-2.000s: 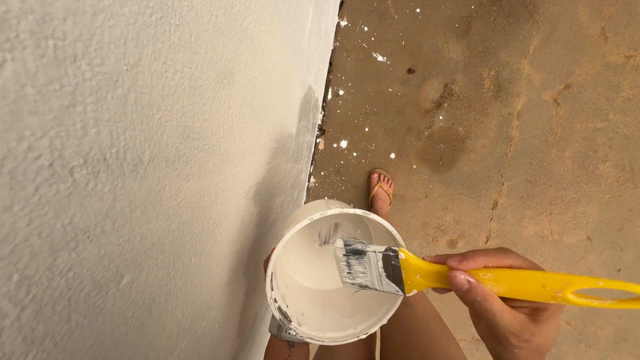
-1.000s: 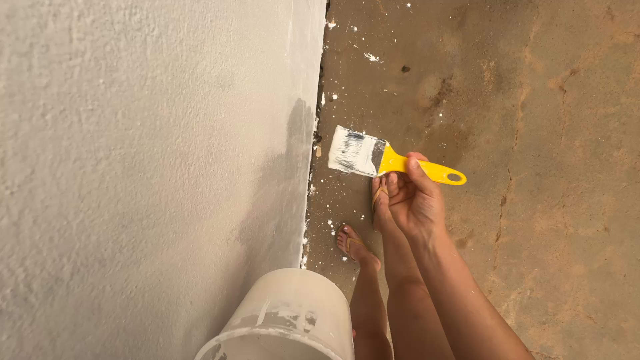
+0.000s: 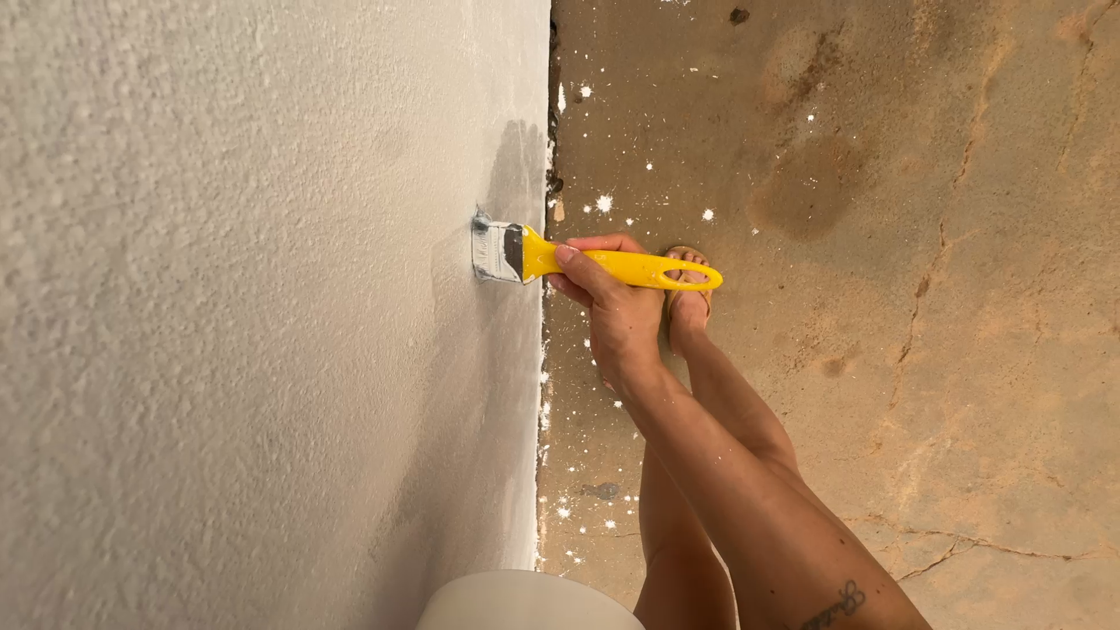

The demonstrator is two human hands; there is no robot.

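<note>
My right hand (image 3: 617,306) grips the yellow handle of a flat paintbrush (image 3: 626,267), thumb on top near the metal ferrule. White paint coats the bristles and part of the ferrule, and the bristle tips press against the textured white wall (image 3: 350,262). Only the rounded side of a white bucket (image 3: 529,604) shows at the bottom edge, close to the wall; its opening and contents are out of view. My left hand cannot be seen.
A brown concrete floor (image 3: 875,306) with cracks and white paint splatters runs along the wall's base. A sandaled foot (image 3: 689,302) stands on it beyond the brush handle. A shadow falls on the wall around the brush.
The brush was over the open bucket two seconds ago, then in the air above the floor; now its bristles touch the wall. The bucket has gone mostly out of view.
</note>
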